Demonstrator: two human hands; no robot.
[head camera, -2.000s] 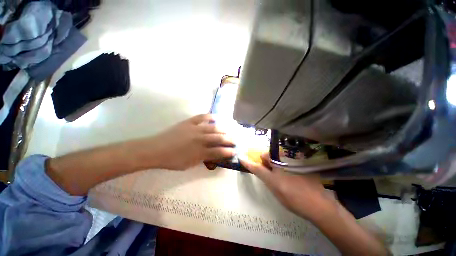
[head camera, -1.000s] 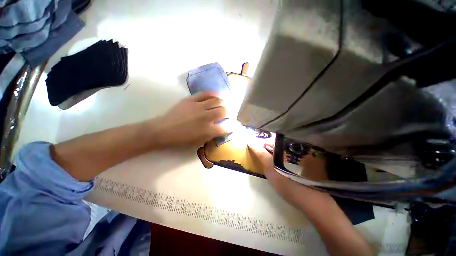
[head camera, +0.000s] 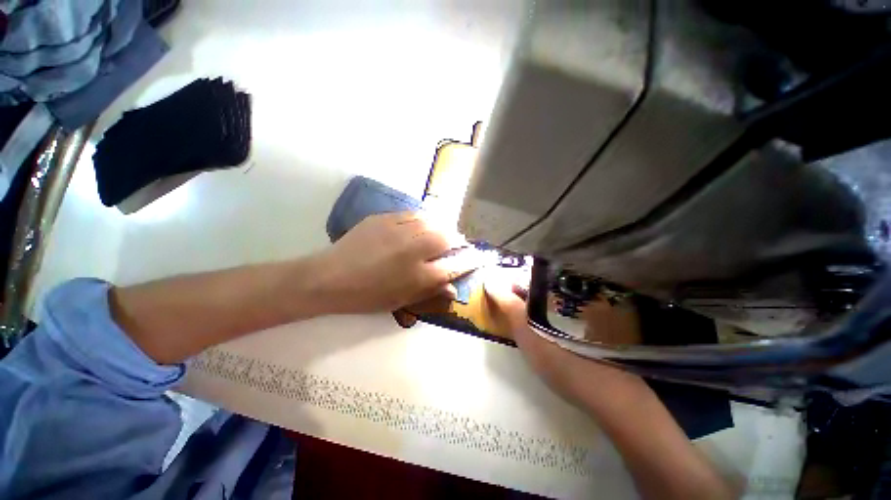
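Note:
A blue-grey fabric piece (head camera: 369, 203) lies left of the needle area, its far left end showing beyond my left hand and a small corner below my fingers. My left hand (head camera: 396, 262) is on the piece, fingers bent at the bright needle area. My right hand (head camera: 510, 311) is at the yellowish bed plate (head camera: 449, 176), just right of the left fingers. Its fingertips are partly lost in glare, and whether it holds the cloth cannot be told. The off-white machine head (head camera: 557, 127) hangs over the needle, which glare hides.
A fanned stack of dark pieces (head camera: 176, 142) lies on the white table at left. A blue-grey heap (head camera: 59, 49) is at the upper left. Dark pieces (head camera: 699, 405) lie right, partly under the machine's curved metal frame. A printed scale (head camera: 391, 415) runs along the front edge.
The blue-grey piece has turned, its far end swinging left and toward me. My left hand has moved slightly right and nearer me. My right hand has barely moved.

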